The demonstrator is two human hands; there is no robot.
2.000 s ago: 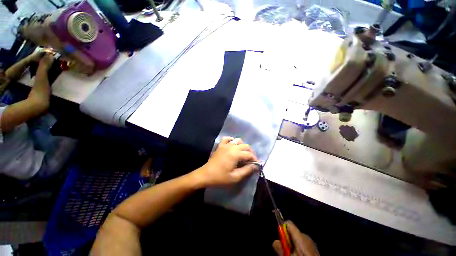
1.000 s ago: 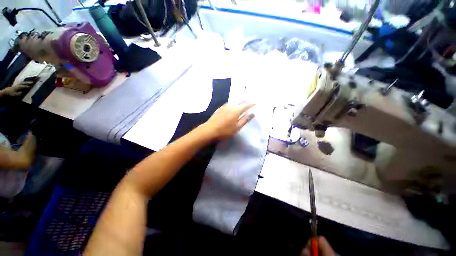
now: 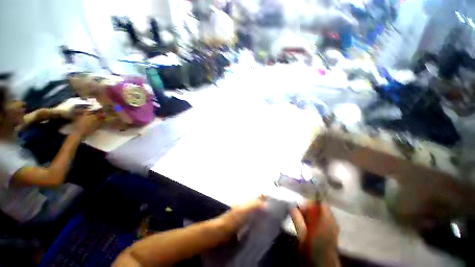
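Observation:
The frame is blurred. My left hand [image 3: 249, 213] is at the table's front edge, with its fingers on the pale grey facing piece [image 3: 263, 229], which hangs down over the edge. My right hand [image 3: 320, 232] is just right of the cloth and holds the scissors by the red handle [image 3: 313, 221]; the blades cannot be made out. The beige sewing machine [image 3: 380, 156] stands behind and right of my right hand, smeared by motion. The black cloth cannot be made out.
A person [image 3: 39, 161] sits at left by a purple-and-cream machine [image 3: 133, 100]. Grey stacked panels [image 3: 140, 151] lie on the white table [image 3: 208, 167]. A blue crate [image 3: 86, 242] is below at left. Cluttered benches stand behind.
The view has tilted up and blurred. My left hand has come back from far up the cloth to the table's front edge. My right hand has brought the scissors up beside the cloth.

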